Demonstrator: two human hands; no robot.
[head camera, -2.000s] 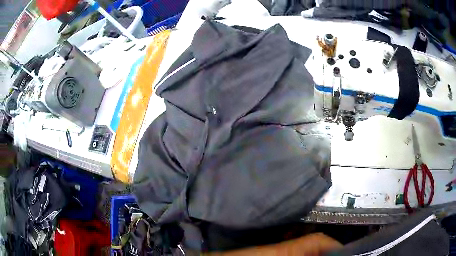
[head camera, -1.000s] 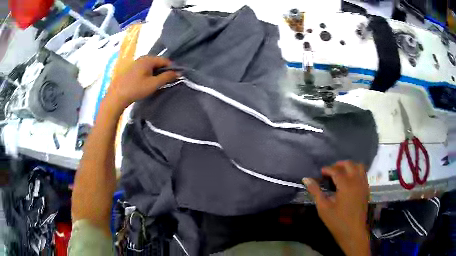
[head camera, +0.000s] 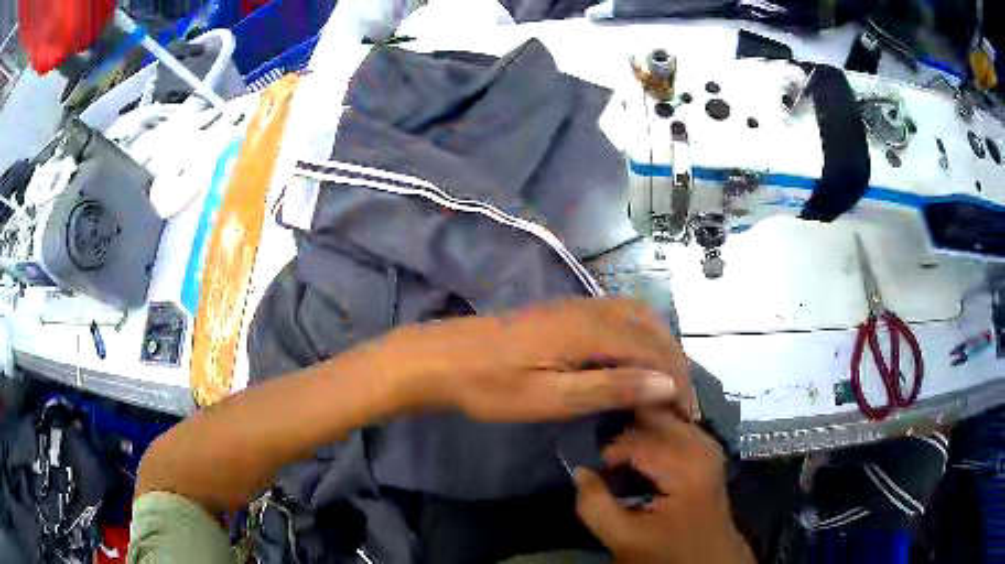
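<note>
A dark grey garment (head camera: 474, 121) lies bunched on the white table left of the needle. A striped trim (head camera: 441, 196) with two white lines runs across it, from the left edge down towards my hands. My left hand (head camera: 562, 358) reaches across from the left, above and partly over my right hand. My right hand (head camera: 661, 485) is at the table's front edge, fingers bent around a dark piece of the garment. The fingertips of my left hand are close to the same cloth; what they grip is partly hidden.
The sewing machine's needle area (head camera: 705, 237) is right of the garment. Red-handled scissors (head camera: 885, 353) lie further right. A black cloth band (head camera: 835, 143) wraps the machine head. Orange tape (head camera: 237, 253) and a grey machine part (head camera: 99, 220) are at left. Striped pieces (head camera: 882, 485) hang below the table.
My left hand has moved right and down from the garment's left side to my right hand. My right hand has shifted left and down. The striped trim now lies higher across the cloth.
</note>
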